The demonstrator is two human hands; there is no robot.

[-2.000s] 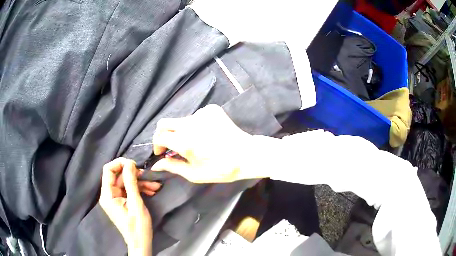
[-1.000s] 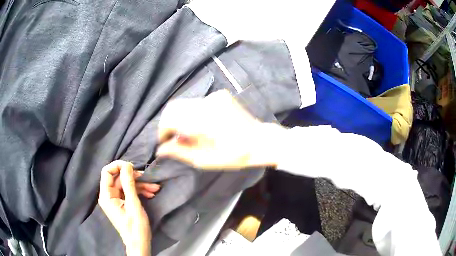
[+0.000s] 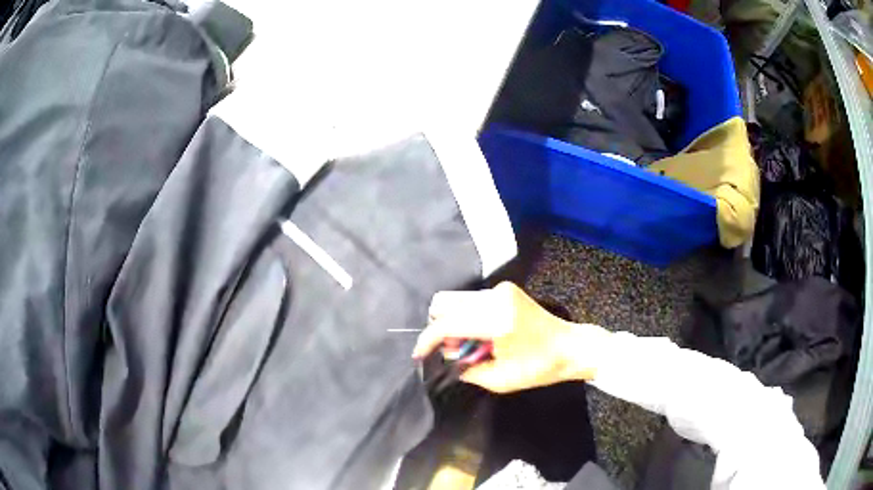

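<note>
A dark grey garment [image 3: 354, 220] lies over the white tabletop [image 3: 373, 57] and fills the left side, hanging towards the bottom. A short white strip [image 3: 318, 255] and a curved grey piece [image 3: 235, 359] show on it. My right hand [image 3: 507, 337] is at the garment's right edge, closed around small snips [image 3: 469, 352] with a red-pink and blue handle and dark tips. A thin pale sliver [image 3: 404, 330], needle or thread, sticks out leftward from its fingertips. My left hand is not in view.
A blue crate [image 3: 593, 196] with dark clothes [image 3: 622, 96] and tan cloth [image 3: 713, 177] stands at the upper right. Speckled floor [image 3: 613, 263] shows below it. A metal shelf post [image 3: 855, 191] curves along the right rim, beside dark bags and clothes.
My right hand has moved right, off the sewing spot to the garment's edge. My left hand has gone out of view. The view has shifted, and the garment panel lies flatter and lower in the picture.
</note>
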